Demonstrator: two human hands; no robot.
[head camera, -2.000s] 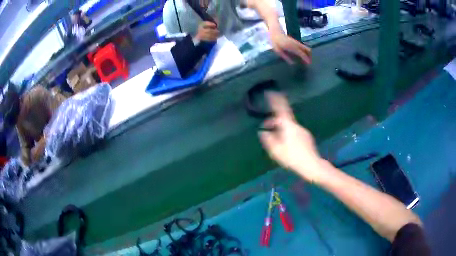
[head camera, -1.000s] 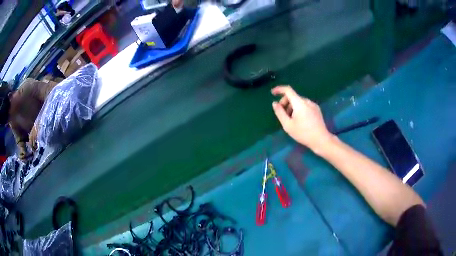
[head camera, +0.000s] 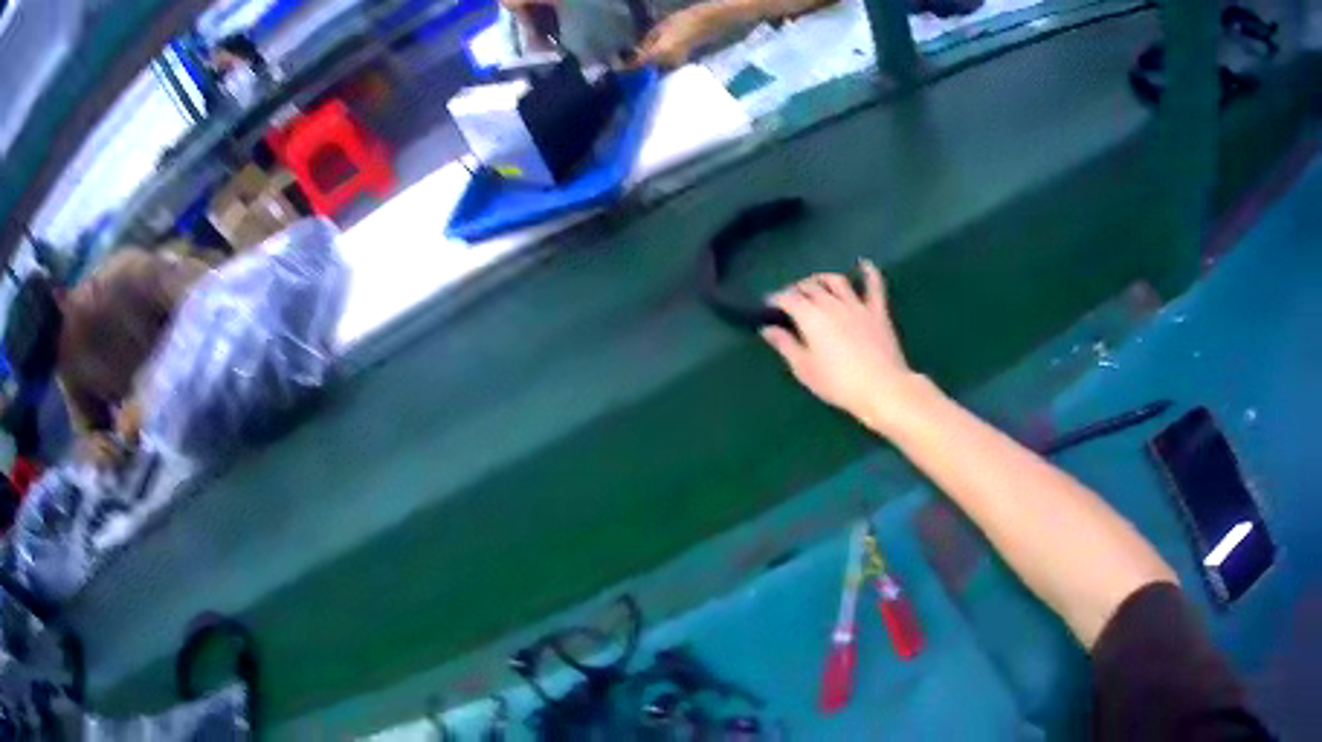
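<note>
A black C-shaped headband (head camera: 721, 265) lies on the dark green belt, its opening facing right. My right hand (head camera: 845, 342) reaches over the belt from the lower right. Its fingertips are at the headband's lower end and cover its tip; a grip cannot be made out. One finger points up, apart from the others. My left hand is not in view.
Tangled thin black parts (head camera: 660, 699) lie at the near bench edge, beside red-handled tools (head camera: 870, 623). A thin black stick (head camera: 1109, 428) and a phone (head camera: 1215, 507) lie right. Another headband (head camera: 218, 652) is lower left. A green post (head camera: 1186, 160) stands right. People sit across the belt.
My right hand has moved left from beside the headband to its lower end. The view has shifted. The hand of the person opposite has drawn back from the belt since two seconds ago.
</note>
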